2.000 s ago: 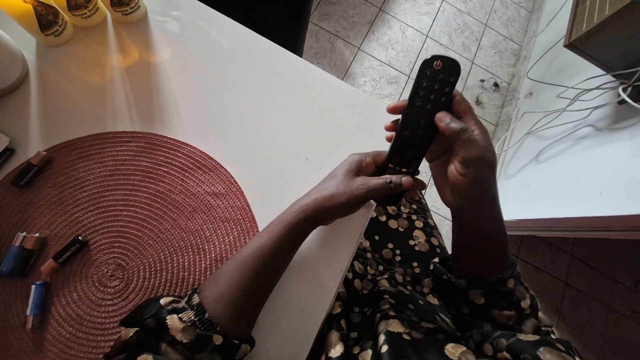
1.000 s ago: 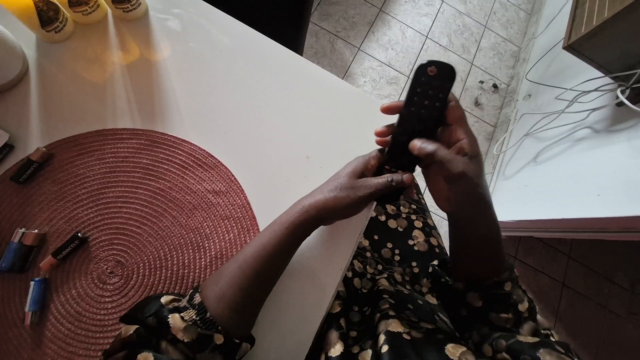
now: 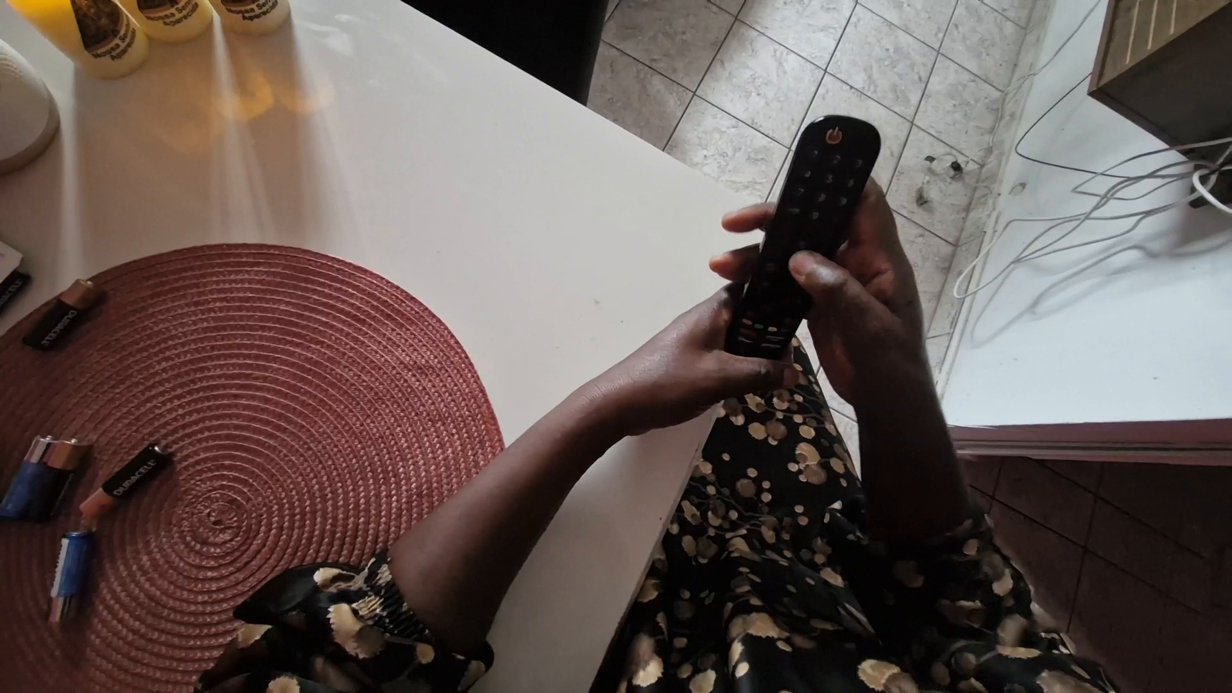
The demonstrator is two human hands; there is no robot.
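A black remote control [image 3: 818, 202], its buttons facing me and power button at the far end, is held above the table's corner and my lap. My right hand [image 3: 866, 298] grips it from the right side, the thumb lying on its buttons and the fingers behind it. At its near end, my left hand [image 3: 674, 366] holds the bottom edge between thumb and fingers. On a round red woven placemat [image 3: 337, 385] at the left lie several batteries: a black and copper one [image 3: 60, 315], another like it [image 3: 127, 481], a blue one [image 3: 72, 573] and blue ones side by side [image 3: 40, 481].
Several candles [image 3: 173, 14] stand at the white table's [image 3: 577, 173] far left, near a white rounded object [image 3: 19, 106]. A white surface [image 3: 1107, 337] at the right bears loose cables [image 3: 1068, 217] and a brown box-like object [image 3: 1165, 67]. Tiled floor [image 3: 770, 77] lies between.
My right thumb has moved from the remote's side edge onto its buttons. Both hands still hold the remote, whose tilt has shifted slightly.
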